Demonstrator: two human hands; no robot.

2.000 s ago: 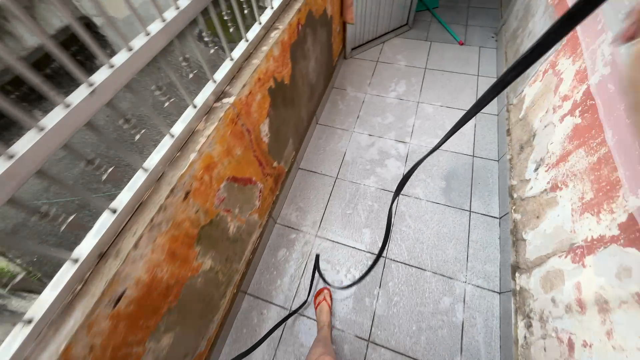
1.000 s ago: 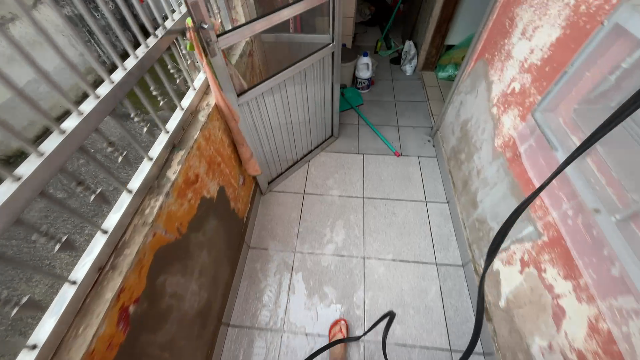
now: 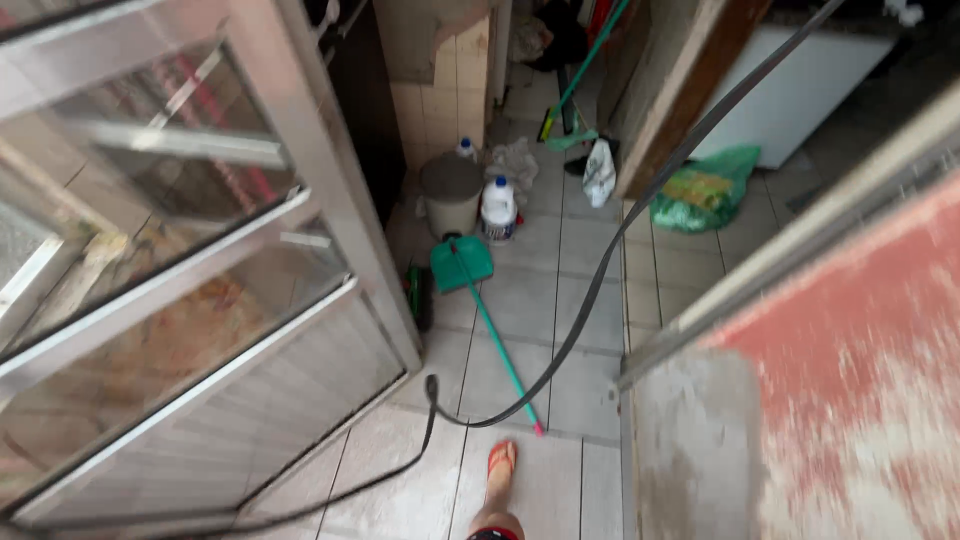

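Neither of my hands shows in the head view, so what they hold cannot be seen. A black strap or cable (image 3: pixel 600 274) hangs in a loop across the view from the upper right, then runs off at the lower left. Beyond its loop a long-handled green dustpan (image 3: pixel 461 264) lies on the tiles, its handle end close to my foot in a red flip-flop (image 3: pixel 502 457). A brush with green parts (image 3: pixel 418 296) stands beside the door edge. Behind the dustpan are a lidded bin (image 3: pixel 451 195) and a white jug with a blue cap (image 3: pixel 499 210).
A metal-framed glass door (image 3: pixel 322 187) stands ajar at the left. A peeling red wall (image 3: pixel 847 360) is on the right. Farther in are a green-handled squeegee or broom (image 3: pixel 577 82), a white bag (image 3: pixel 599 174), a grey cloth (image 3: pixel 514 169) and a green plastic bag (image 3: pixel 705 191) in the side doorway.
I have moved forward along the tiled passage to the doorway. The door, dustpan and jug are now much nearer, and the railing at the left has mostly left the view.
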